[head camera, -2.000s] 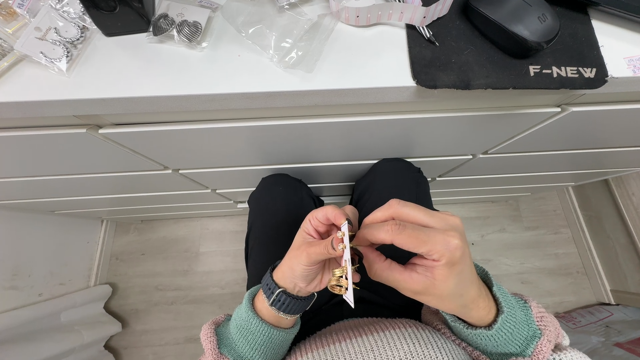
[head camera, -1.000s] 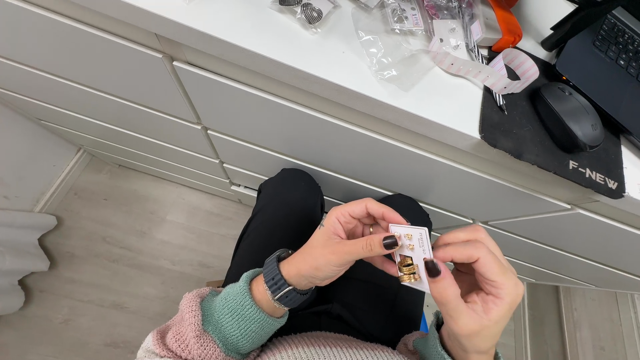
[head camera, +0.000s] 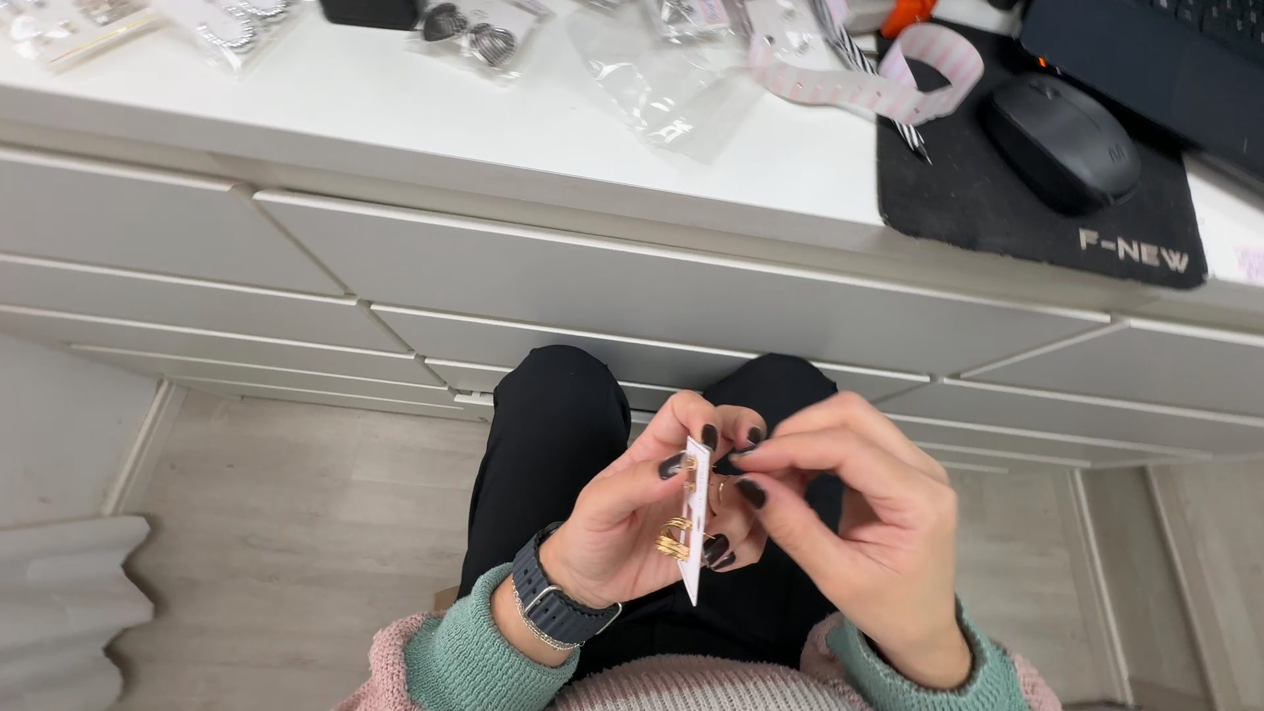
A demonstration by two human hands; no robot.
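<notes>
My left hand (head camera: 632,513), with a dark watch strap at the wrist, holds a white earring card (head camera: 697,523) above my lap. The card is turned nearly edge-on. Gold-coloured hoop earrings (head camera: 674,540) stand out from its left face, with smaller gold pieces higher up under my thumb. My right hand (head camera: 859,523) is at the card's back, its thumb and index finger close together near a small gold piece. Whether those fingertips grip anything is too small to tell.
Beyond my knees stands a white desk with grey drawers (head camera: 632,286). On it lie a clear plastic bag (head camera: 662,89), bagged dark earrings (head camera: 474,35), a pink-striped paper strip (head camera: 839,89), a striped pen (head camera: 908,138), a black mouse (head camera: 1062,143) on a mouse pad (head camera: 928,202), and a laptop (head camera: 1155,79).
One second ago the card's front faced me with both hands at it; now it is turned edge-on, and my right fingers are behind it. The view has swung.
</notes>
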